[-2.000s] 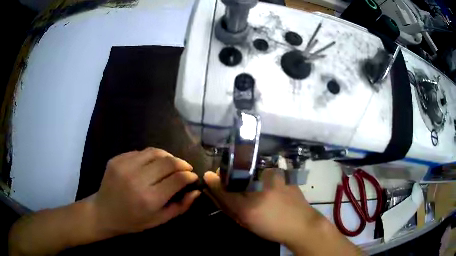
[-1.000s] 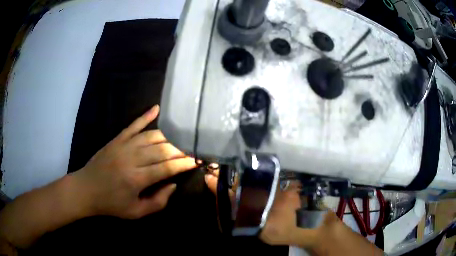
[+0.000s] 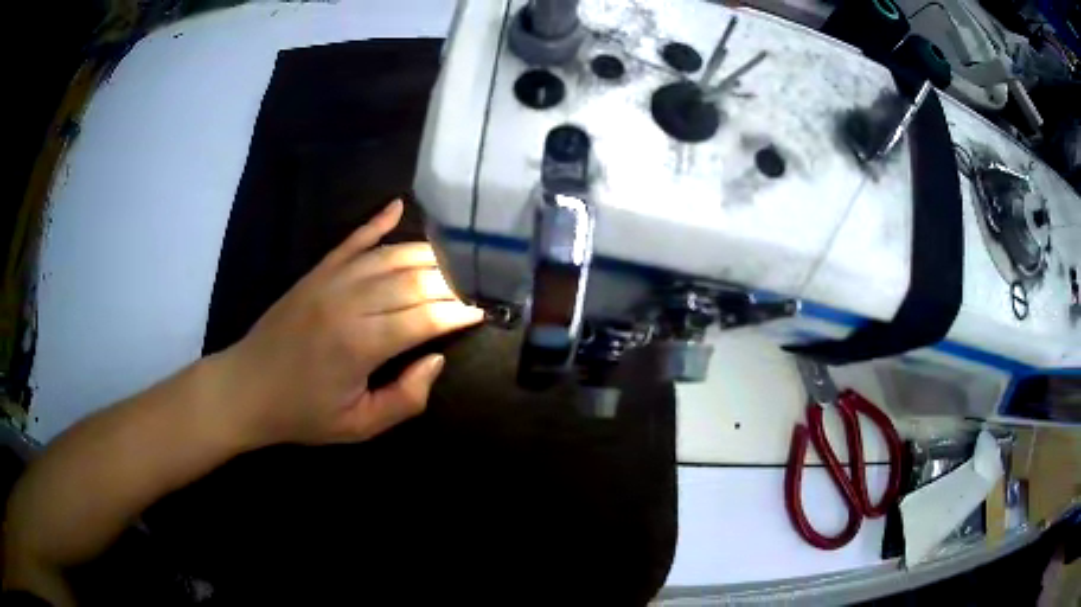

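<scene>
The dark brown-black garment panel lies over the white table and under the sewing machine. My left hand lies palm down on the panel, left of the machine head. Its fingers are spread and the thumb is apart. The fingertips touch the cloth beside the small metal parts at the needle area, lit yellowish. The needle itself is hidden by the machine head. The shiny upright guard stands on the machine front. My right hand is not in view.
Red-handled scissors lie on the table right of the panel. A white paper piece and small items lie at the right edge. The white table shows on the left. A thread cone is at the back right.
My right hand has left the view from beneath the machine front. My left hand has gone from pinching at the cloth to lying flat on it. The camera view has shifted.
</scene>
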